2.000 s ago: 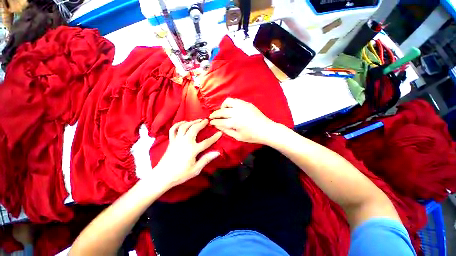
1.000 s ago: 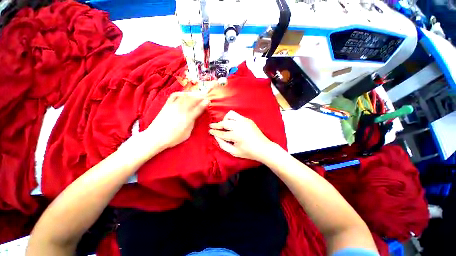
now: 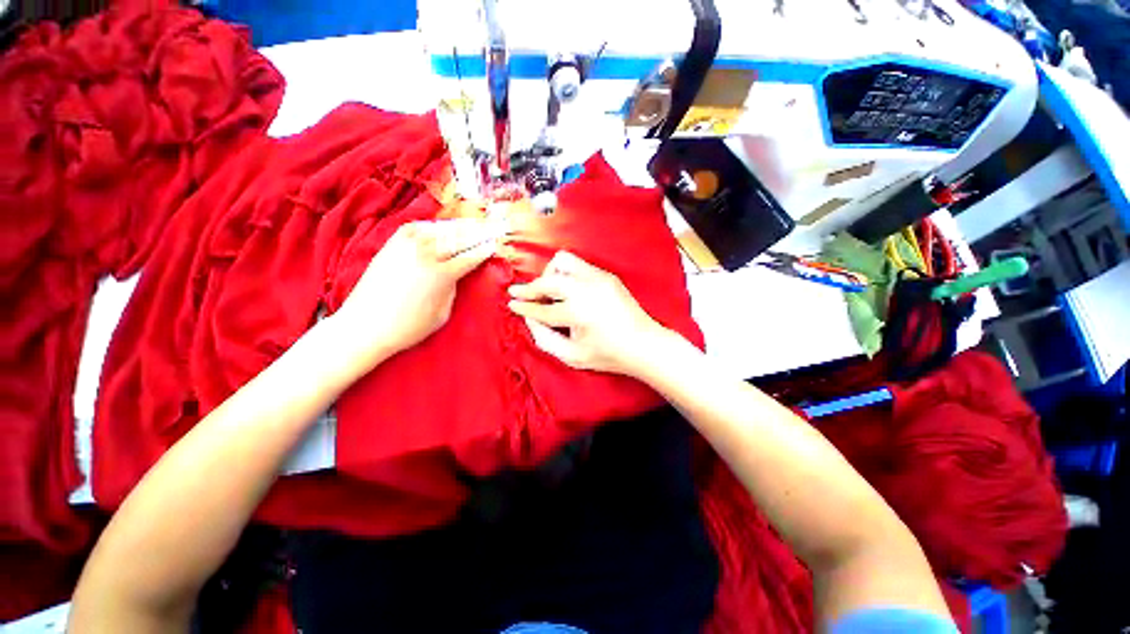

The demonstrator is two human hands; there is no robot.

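The red garment panel [image 3: 421, 409] lies under the needle area and hangs over the table's front edge. A puckered seam [image 3: 512, 359] runs from the presser foot [image 3: 540, 181] toward me. My left hand [image 3: 415, 279] lies on the cloth left of the seam, fingertips pinching fabric close to the presser foot. My right hand [image 3: 582, 312] pinches the cloth at the seam's right side, a little nearer to me. The gathered red cloth [image 3: 248, 285] spreads to the left. The needle tip is too small to make out.
The white sewing machine [image 3: 793, 124] stands behind, with a black plate or phone [image 3: 721, 204] against it. A green-handled tool [image 3: 985, 277], green scrap [image 3: 871, 291] and thin tools lie right. Red heaps lie left [image 3: 149, 112] and lower right [image 3: 979, 483]. Black cloth [image 3: 582, 533] covers my lap.
Since the oldest frame, my left hand has moved forward, nearer the presser foot. The view has shifted, showing more of the machine. Since one second ago, both hands have moved only slightly.
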